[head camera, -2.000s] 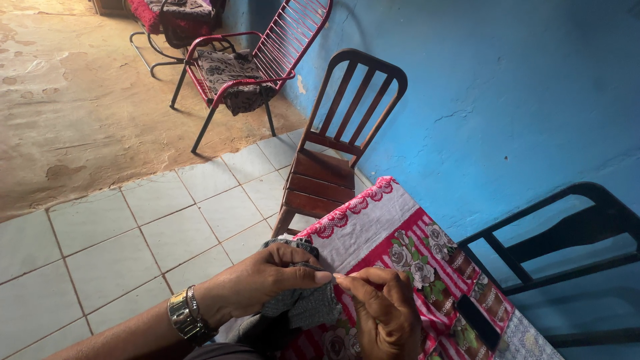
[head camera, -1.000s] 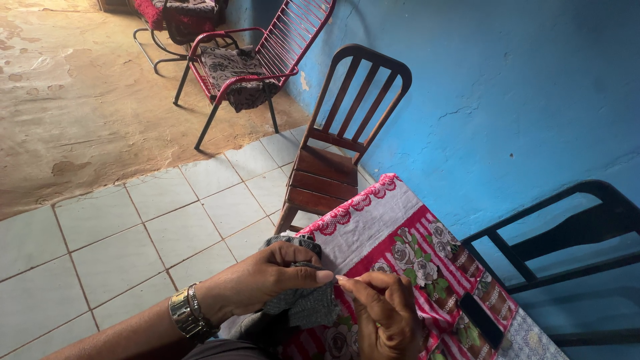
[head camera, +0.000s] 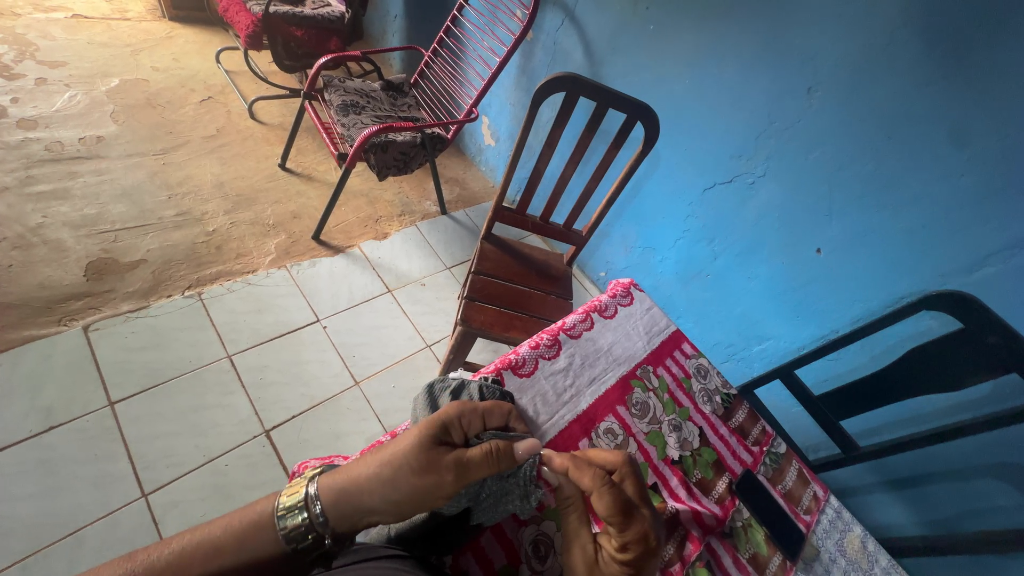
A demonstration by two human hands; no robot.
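Note:
My left hand (head camera: 472, 448), with a gold-coloured watch (head camera: 299, 512) and a bracelet at its wrist, pinches a fold of grey cloth (head camera: 508, 492) between thumb and fingers. The cloth bunches above and below that hand, at the near edge of the table. Close against the left thumb tip is my right hand (head camera: 604, 504), its thumb and forefinger pinched together at the edge of the cloth. Whether something small and thin is between those fingertips cannot be told.
A floral tablecloth (head camera: 596, 376) with a pink lace edge covers the table; a dark phone (head camera: 770, 514) lies on it at right. A wooden chair (head camera: 520, 288) stands beyond the table, a dark chair (head camera: 920, 376) at right, and a red corded armchair (head camera: 384, 120) farther back.

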